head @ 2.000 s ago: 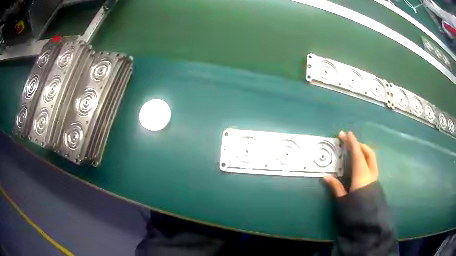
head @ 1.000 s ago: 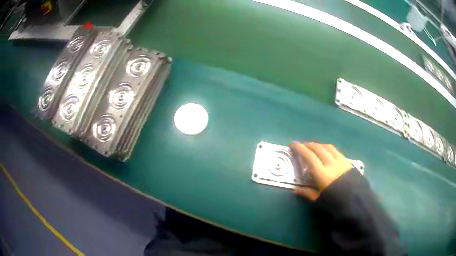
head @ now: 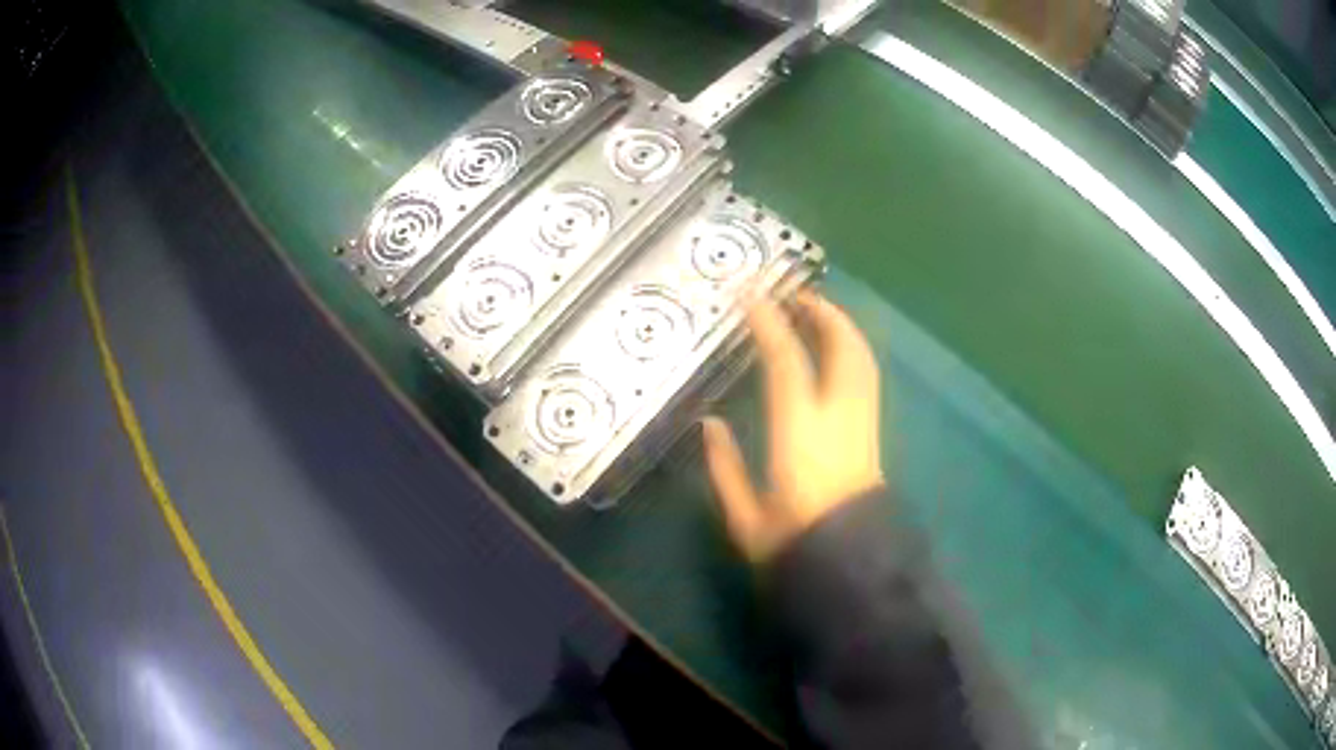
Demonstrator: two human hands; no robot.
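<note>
Stacks of three-ring metal plates point(head: 655, 325) lie side by side on the green bench, in the upper middle of the head view. My right hand point(head: 810, 418) is bare, with a dark sleeve, at the right side of the nearest stack. Its fingers are apart; the fingertips are at the stack's right edge and the thumb is lower. It holds nothing that I can see, and whether it touches the stack is unclear. My left hand is not in view. The white disc and the single plate are not visible.
A row of plates point(head: 1257, 586) lies at the far right. A metal frame point(head: 747, 73) and a small red knob point(head: 586, 52) are behind the stacks. White guide rails point(head: 1084, 161) curve along the belt. More stacked metal pieces point(head: 1158, 73) stand at the top right.
The view has swung left, so the stacks sit nearer the middle. My right hand has let go of the single plate and moved to the right edge of the nearest stack.
</note>
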